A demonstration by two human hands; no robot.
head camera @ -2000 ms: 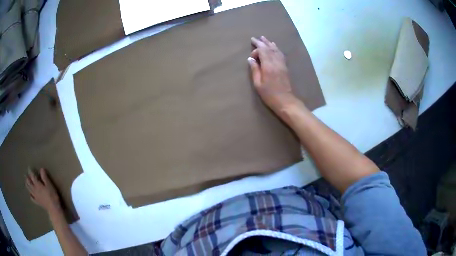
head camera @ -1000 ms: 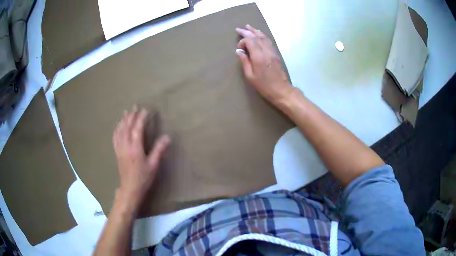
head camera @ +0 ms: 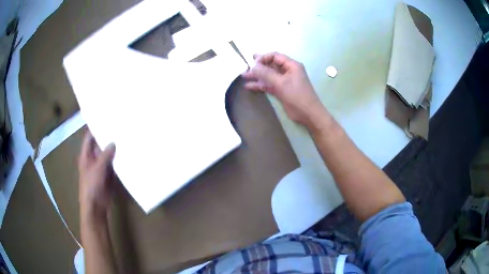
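The stiff white marking template (head camera: 166, 118) lies tilted over the brown cut panel (head camera: 230, 198), its curved notch facing right and its openings near the top. My left hand (head camera: 96, 171) grips its lower left edge, thumb on top, fingers partly hidden. My right hand (head camera: 276, 80) is at its upper right corner with the fingers bent together; whether they pinch the card is unclear. No chalk can be made out in my right fingertips.
A small white disc (head camera: 331, 71) lies on the white table (head camera: 354, 128). A folded beige-brown packet (head camera: 412, 64) is at the right table edge. Another brown panel (head camera: 51, 80) lies at upper left and one (head camera: 27, 214) at lower left.
The template has come from the upper left over the working panel. My left hand has moved left from the cloth to the template's edge. My right hand has moved to its upper right corner.
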